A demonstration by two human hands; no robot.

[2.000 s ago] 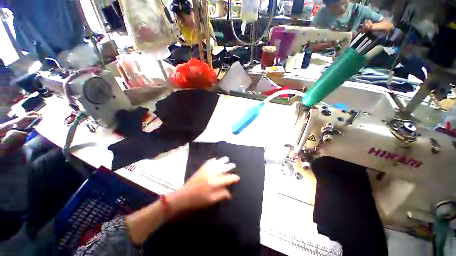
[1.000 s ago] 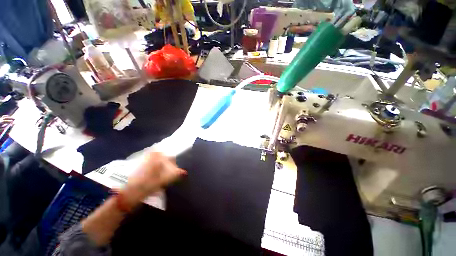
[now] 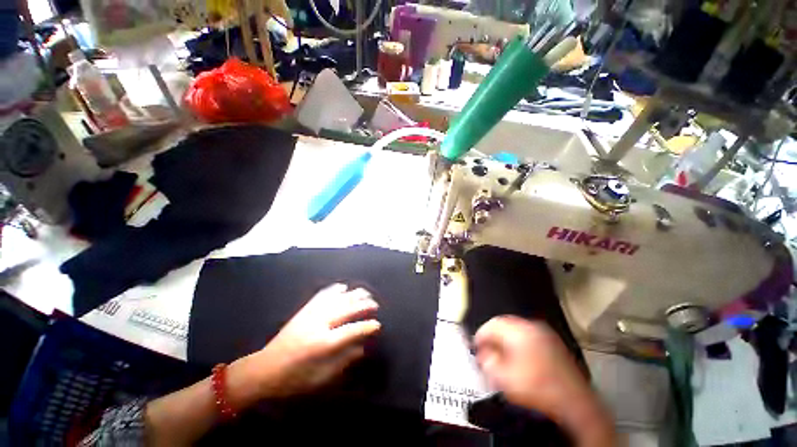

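Observation:
A black garment panel [image 3: 398, 323] lies flat on the white table, its right edge beside the presser foot and needle [image 3: 421, 260]. My left hand [image 3: 328, 336] rests on the panel with its fingers spread, holding nothing. My right hand [image 3: 516, 354] is blurred, at the right of the panel, over a second black piece [image 3: 507, 284] in front of the machine arm; whether it grips anything cannot be told. The cream-white HIKARI sewing machine [image 3: 647, 249] stands at the right.
More black pieces [image 3: 218, 192] lie at the left by the neighbouring machine [image 3: 39, 153]. A blue sewing lamp [image 3: 341, 188], a green tube [image 3: 494, 100] and a red plastic bag [image 3: 238, 92] stand behind. A blue crate [image 3: 74, 384] is below at left.
My left hand has moved back onto the panel, which now spreads wider to the left. My right hand has come into view. The view has shifted right.

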